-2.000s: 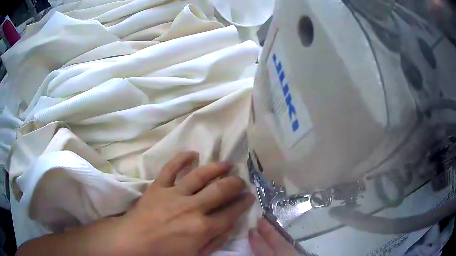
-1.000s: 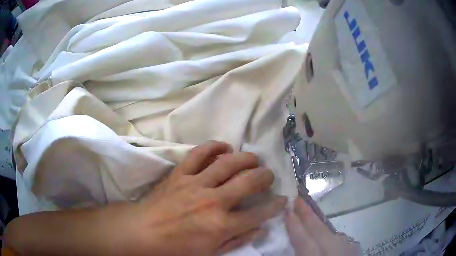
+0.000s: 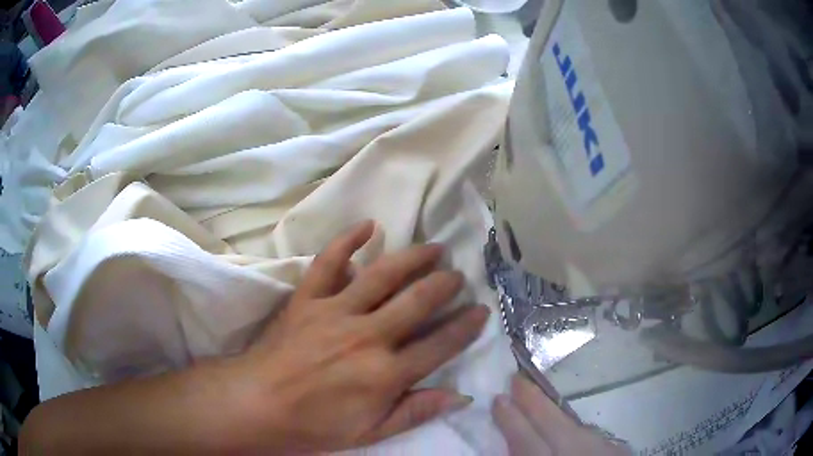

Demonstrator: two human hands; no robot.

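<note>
A cream fabric piece runs to the presser foot area of the sewing machine. A white fabric piece lies under and between my hands. My left hand is spread flat on the cloth, left of the foot, palm down, fingers apart. My right hand is at the bottom edge, partly cut off, its fingertips on the white cloth beside the needle plate. Whether its fingers pinch the cloth cannot be told.
The off-white machine head with blue JUKI lettering fills the right side. A fabric pile of long white and cream folds covers the left and far side. A shiny metal plate lies under the head. A grey tube curves at right.
The view has shifted. My left hand's fingers have spread over the cloth, and white cloth now shows further up beside the foot. My right hand stays near the plate.
</note>
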